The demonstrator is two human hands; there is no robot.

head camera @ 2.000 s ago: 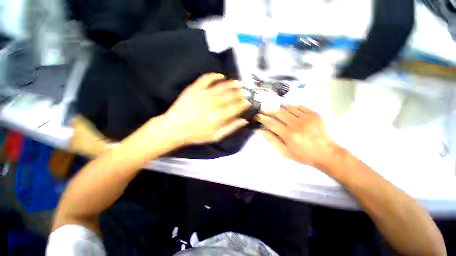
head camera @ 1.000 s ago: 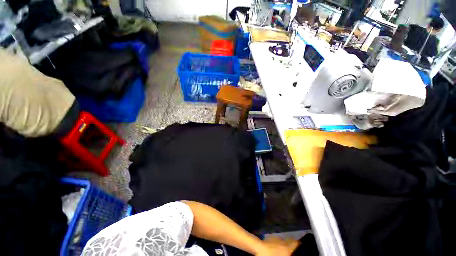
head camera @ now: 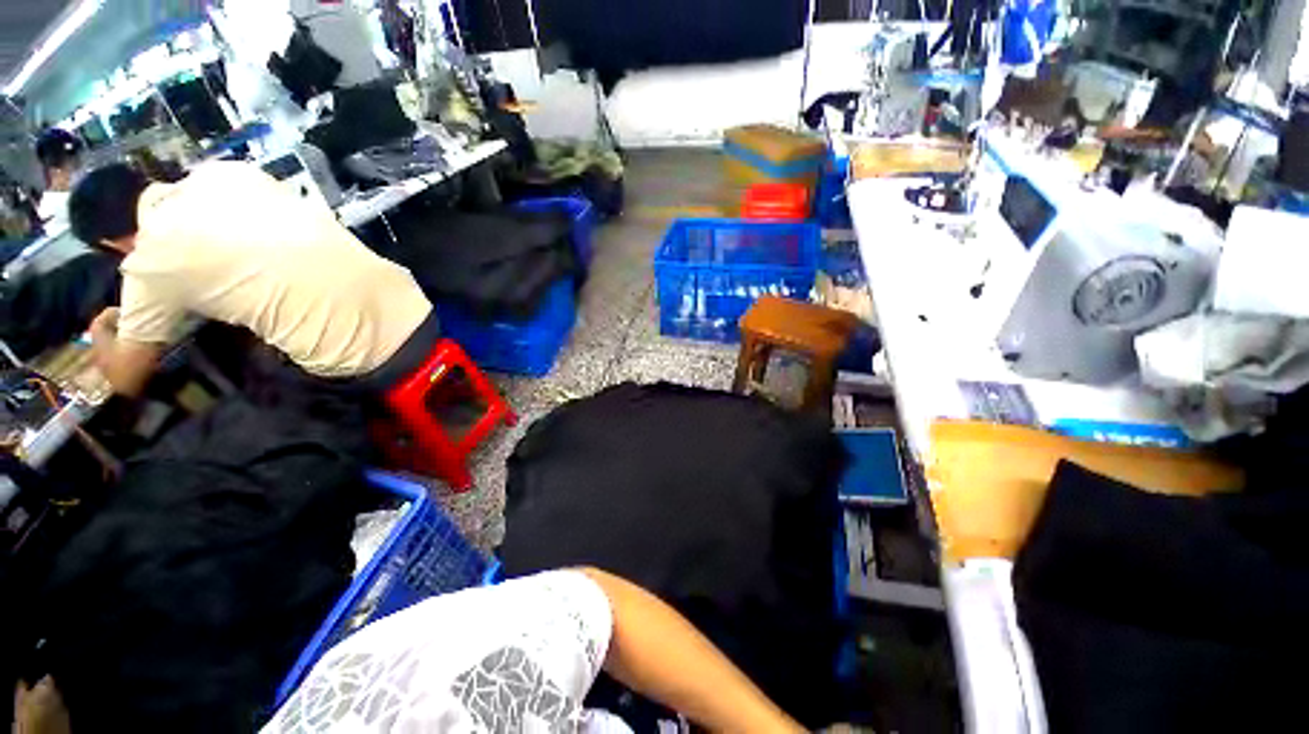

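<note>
A large black cloth heap [head camera: 668, 502] sits low beside me, with blue crate parts showing at its right side. Black fabric [head camera: 1148, 588] lies on the white table [head camera: 991, 631] at the right, partly over a tan patch [head camera: 991, 480]. My left forearm reaches down to the bottom edge below the heap. Only a sliver of my left hand [head camera: 840, 728] shows there, cut off, so its grip cannot be told. My right hand is out of the picture.
A person in a cream shirt [head camera: 273, 273] bends over a table on the left, on a red stool [head camera: 452, 416]. A blue crate [head camera: 388, 574] and black cloth [head camera: 201, 545] are lower left. Ahead stand a wooden stool [head camera: 790, 344], another blue crate [head camera: 732, 273] and a white machine housing [head camera: 1105, 294].
The view has swung further left and up, so the heap, stools and table sit further right. The seated person now shows more fully. My left hand has nearly left the picture.
</note>
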